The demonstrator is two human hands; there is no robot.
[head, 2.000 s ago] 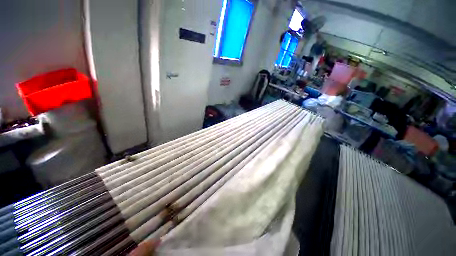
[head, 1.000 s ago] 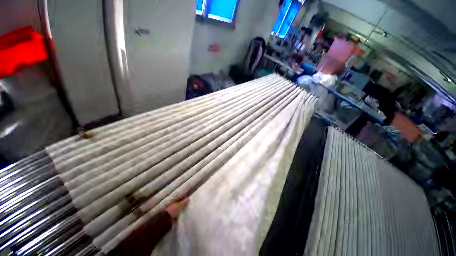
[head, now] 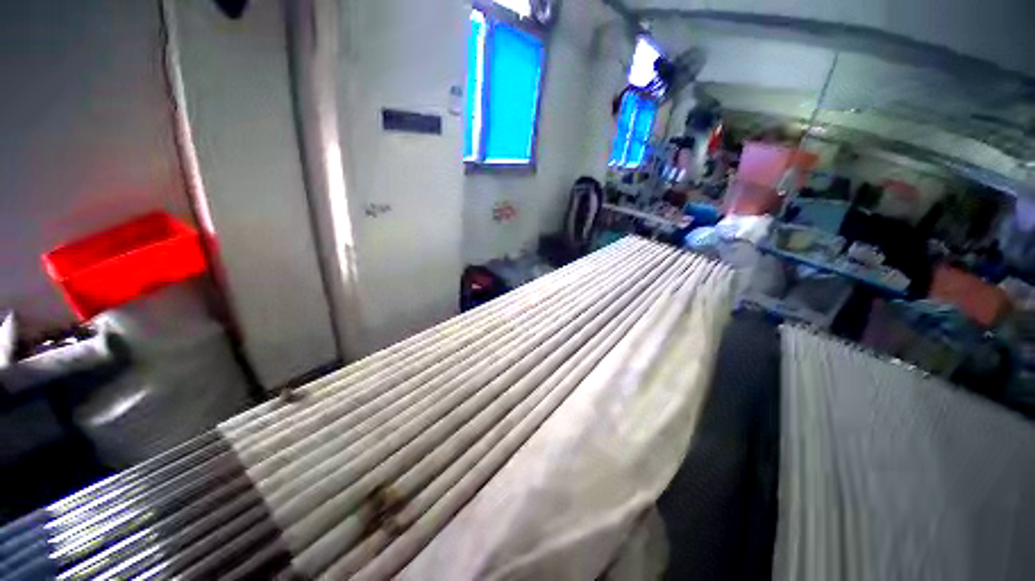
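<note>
The off-white curtain panel (head: 579, 414) lies over the rack in front of me. Its left part is formed into long parallel folds (head: 420, 397). Its right part lies loose and slightly rumpled, hanging towards the dark gap on the right. Bare shiny metal tubes (head: 114, 528) show at the lower left, past the cloth's edge. A brownish clip (head: 384, 511) sits on the folds near the bottom, and a smaller one (head: 292, 395) is at the far left edge. Neither of my hands is in the picture.
A second rack with pale folded cloth (head: 874, 454) stands at the right, across a dark gap (head: 726, 443). A red bin (head: 125, 259) rests on a wrapped bundle at the left. A wall with blue windows and cluttered worktables lie beyond.
One second ago a hand with a dark sleeve was on the cloth near the lower middle; it is now out of view. The camera view has tilted up and swung left.
</note>
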